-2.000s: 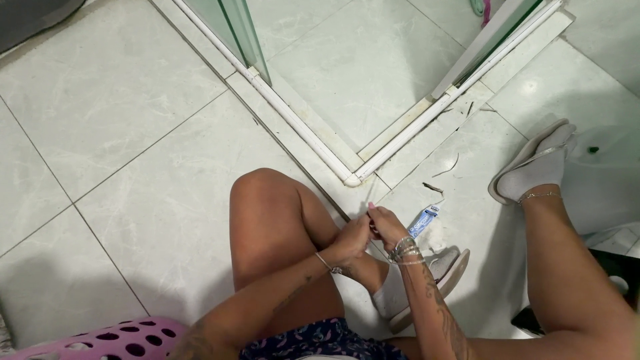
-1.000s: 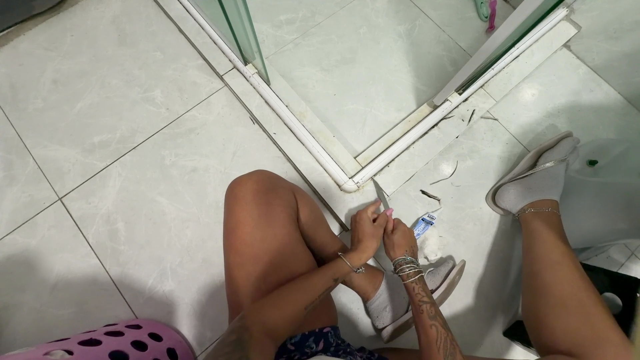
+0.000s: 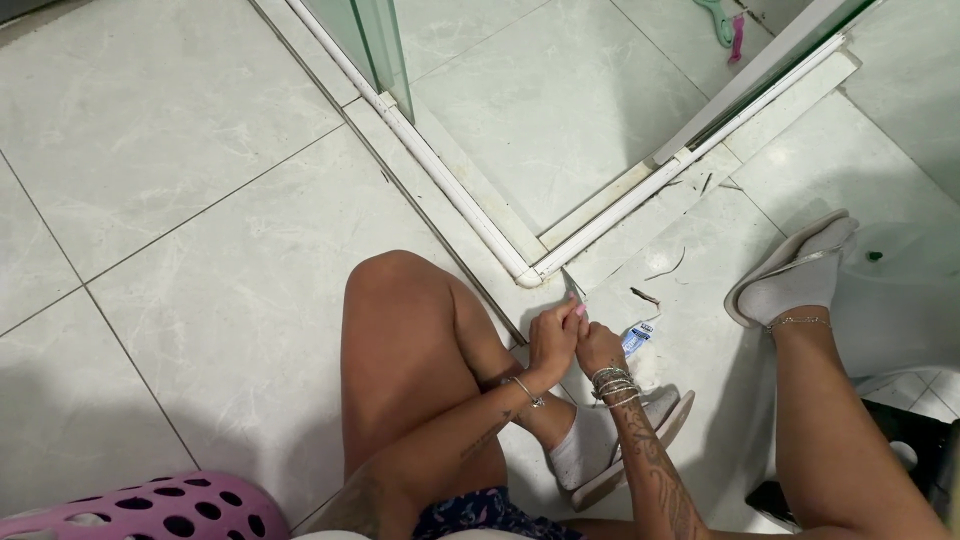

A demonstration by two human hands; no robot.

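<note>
Just outside the corner of a white shower frame (image 3: 529, 276), my left hand (image 3: 553, 341) and my right hand (image 3: 600, 349) are pressed together around a thin blade (image 3: 572, 282). The blade points up toward the frame's lower edge by the corner; its handle is hidden in my fingers. Beside my right hand a blue and white tube (image 3: 637, 339) lies on the tiles, with crumpled whitish material (image 3: 646, 369) below it. Dark thin strips of residue (image 3: 645, 297) lie scattered on the floor and along the frame.
Glass panels (image 3: 373, 52) rise from the frame. A pink perforated basket (image 3: 150, 511) stands at lower left. My slippered foot (image 3: 795, 274) rests at right, near a translucent container (image 3: 900, 300) and a black object (image 3: 911, 442). Green (image 3: 718, 22) and pink (image 3: 736, 39) items lie inside the shower.
Both hands stay together near the frame's corner, and their grip on the blade has shifted. The blade shows more plainly than two seconds ago.
</note>
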